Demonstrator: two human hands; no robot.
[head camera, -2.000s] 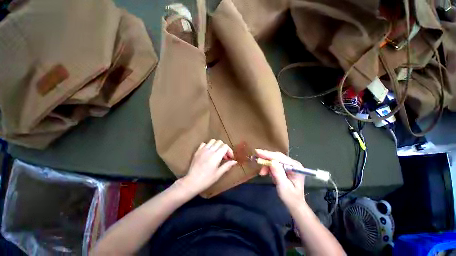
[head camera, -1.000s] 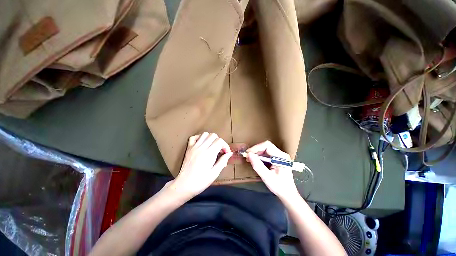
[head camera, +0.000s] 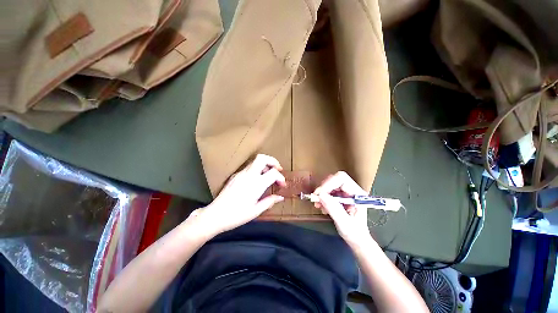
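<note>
A tan tote bag (head camera: 245, 104) lies on the table in front of me, its bottom edge towards me. A reddish-brown leather patch (head camera: 295, 182) sits on its centre seam near the bottom. My right hand (head camera: 344, 205) holds a white thread burner pen (head camera: 373, 201), its metal tip at the patch's lower edge. My left hand (head camera: 248, 192) rests on the bag left of the patch, thumb and fingers apart, with nothing visible between them. Loose thread ends (head camera: 282, 58) lie on the upper left panel.
Stacked bags (head camera: 122, 55) are at the left and heaped bags (head camera: 502, 67) at the right. A red can (head camera: 479, 137) and cables (head camera: 471, 211) lie at the right. A plastic-lined bin (head camera: 55, 214) is below left. A grey fan (head camera: 440, 290) is below right.
The bag shows straighter and nearer than in the first frame. The pen tip has moved to the patch's lower edge, and my left hand has drawn off the patch, uncovering more of it.
</note>
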